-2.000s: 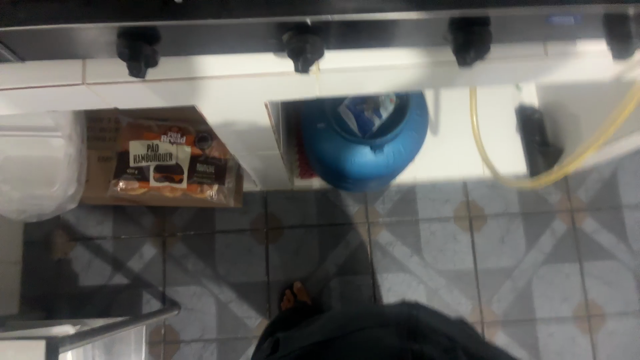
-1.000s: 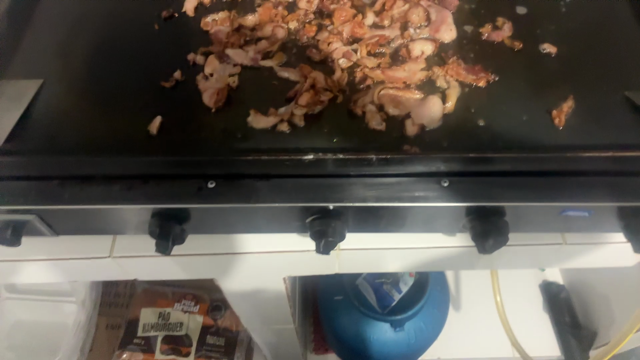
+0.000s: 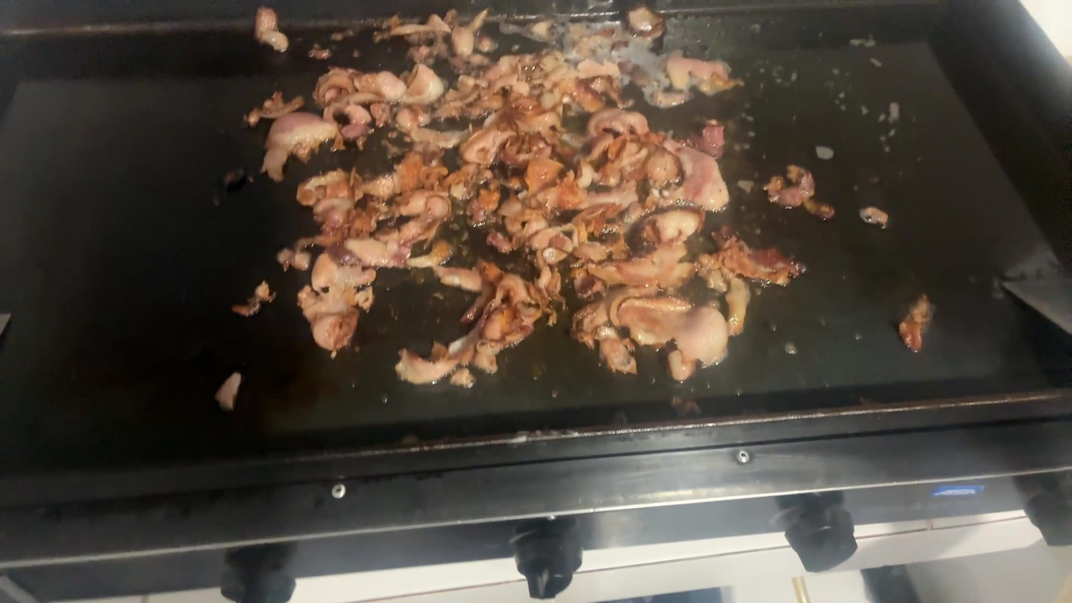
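Neither my left hand nor my right hand is in the picture. Chopped bacon pieces point(image 3: 536, 193) lie spread over the middle of a black flat-top griddle point(image 3: 134, 251), browned at many edges and paler on the larger folds. A few stray bits rest apart from the pile, one near the right side point(image 3: 915, 322) and one at the lower left point(image 3: 228, 391). Metal blades, perhaps of spatulas, reach in at the right edge point(image 3: 1043, 301) and, barely, at the left edge point(image 3: 3, 322).
Along the griddle's front panel sit several black control knobs, among them a middle knob point(image 3: 546, 554) and a right one point(image 3: 819, 532). White tile point(image 3: 712, 557) shows below the panel. A raised black rim point(image 3: 997, 126) borders the cooking surface.
The view has swung up from the floor and lower shelf to the griddle top. No hand shows in any of the frames.
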